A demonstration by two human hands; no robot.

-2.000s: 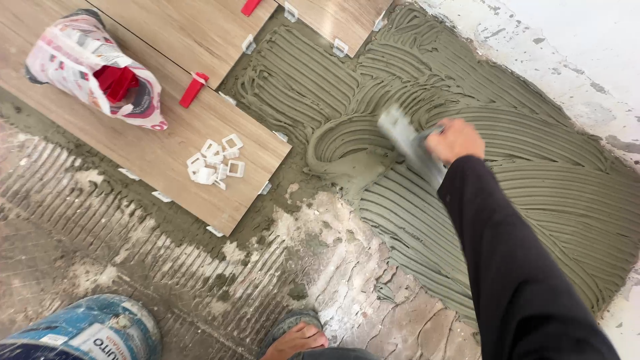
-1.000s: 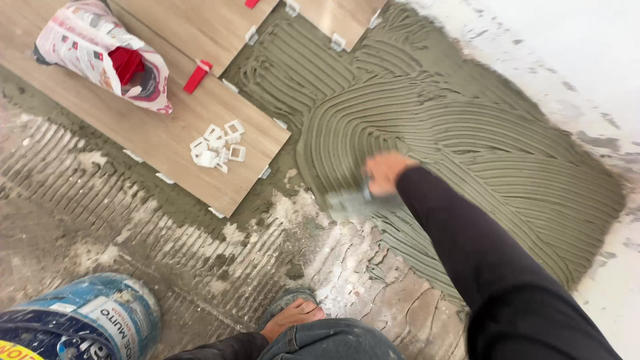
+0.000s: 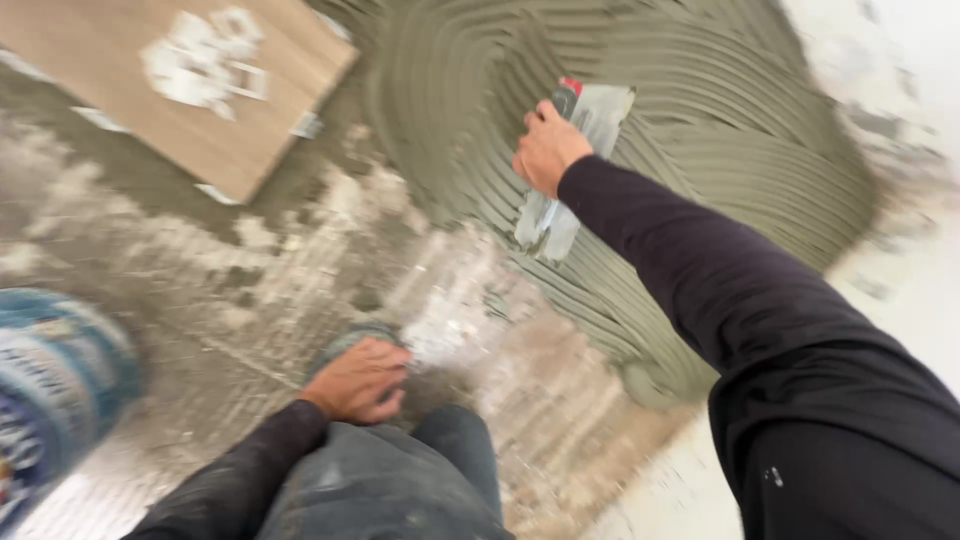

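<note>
My right hand (image 3: 549, 146) grips the dark handle of a steel trowel (image 3: 604, 120), whose flat blade lies over grey-green tile adhesive (image 3: 720, 142) combed into curved ridges. Some adhesive is smeared on the blade, and a red piece shows at the far end of the handle. My left hand (image 3: 361, 381) is by my knee, above my shoe at the lower middle, its fingers loosely bent. Whether anything is under its palm cannot be seen. A wood-look tile (image 3: 270, 142) lies at the upper left with a pile of white plastic tile-levelling clips (image 3: 191, 67) on it.
A blue bucket (image 3: 75, 330) bearing writing stands at the left edge. More white clips (image 3: 217, 195) stick out from under the tile's edges. Rough old floor (image 3: 247, 300) with dried ridges runs between bucket and adhesive. A white, stained surface (image 3: 900, 225) borders the adhesive at right.
The trowel in my right hand has swept across the adhesive, leaving curved ridges nearer the tile. More of my left hand now shows by my knee. The view has shifted closer, and the bag is out of sight.
</note>
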